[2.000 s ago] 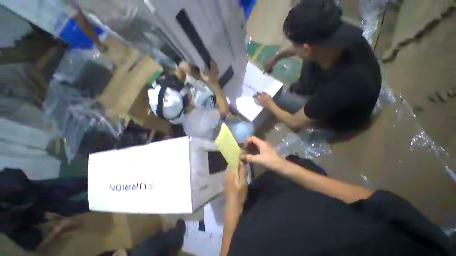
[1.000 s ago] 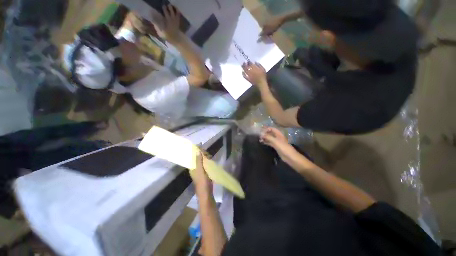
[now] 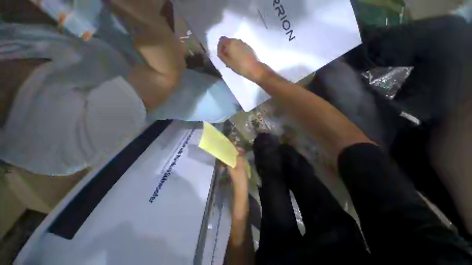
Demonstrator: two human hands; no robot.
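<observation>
My left hand (image 3: pixel 239 164) holds the pale yellow label sheet (image 3: pixel 218 145) beside the edge of a soundbar carton. My right hand (image 3: pixel 239 58) is on the white end panel of another carton (image 3: pixel 310 46), marked with FURRION lettering, at the top of the view. Its fingers are bent with the tips low against the panel; whether a small sticker is under them cannot be told. The near soundbar carton (image 3: pixel 171 207) lies at the lower left, with a black picture strip and small print.
A person in a grey shirt (image 3: pixel 72 119) leans in at the left, an arm near the cartons. A white-and-orange sheet (image 3: pixel 77 18) shows at the top left. Another person's dark clothing (image 3: pixel 414 98) is at the right. Shiny plastic wrap (image 3: pixel 389 80) lies near it.
My right hand has moved forward onto the FURRION panel, which now appears much closer. My left hand still holds the yellow sheet. The other person's hands have left the panel.
</observation>
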